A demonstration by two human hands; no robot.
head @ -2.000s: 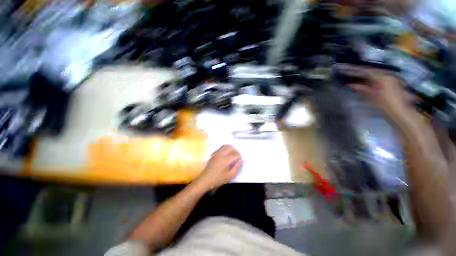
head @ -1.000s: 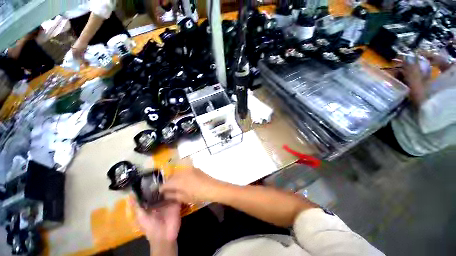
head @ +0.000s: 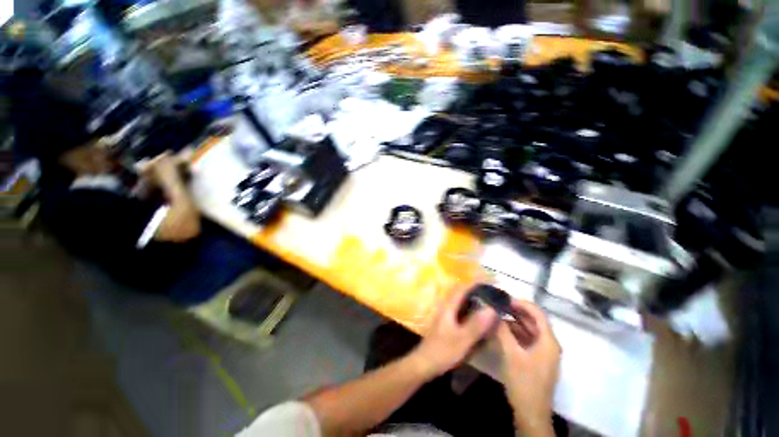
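Note:
A black rounded housing [head: 489, 297] is held between both my hands just above the front edge of the bench. My left hand [head: 457, 335] grips its left side, thumb on top. My right hand [head: 531, 343] has its fingers at its right side. Its inside is too blurred to read. A black unit with a board showing [head: 404, 224] stands alone on the bench, beyond my left hand. Several more such units [head: 461, 205] stand in a row to its right.
The screw feeder [head: 598, 282] stands beyond my right hand, by a white sheet [head: 602, 375]. A black box [head: 320, 177] stands at the left. Another person [head: 111, 213] sits at far left by a stool [head: 248, 307]. Dark parts are piled at the back. A red tool tip [head: 684, 427] shows bottom right.
The view has swung left, so the feeder now appears further right. The housing has moved away from the lone unit, and both my hands now hold it closer to the feeder side.

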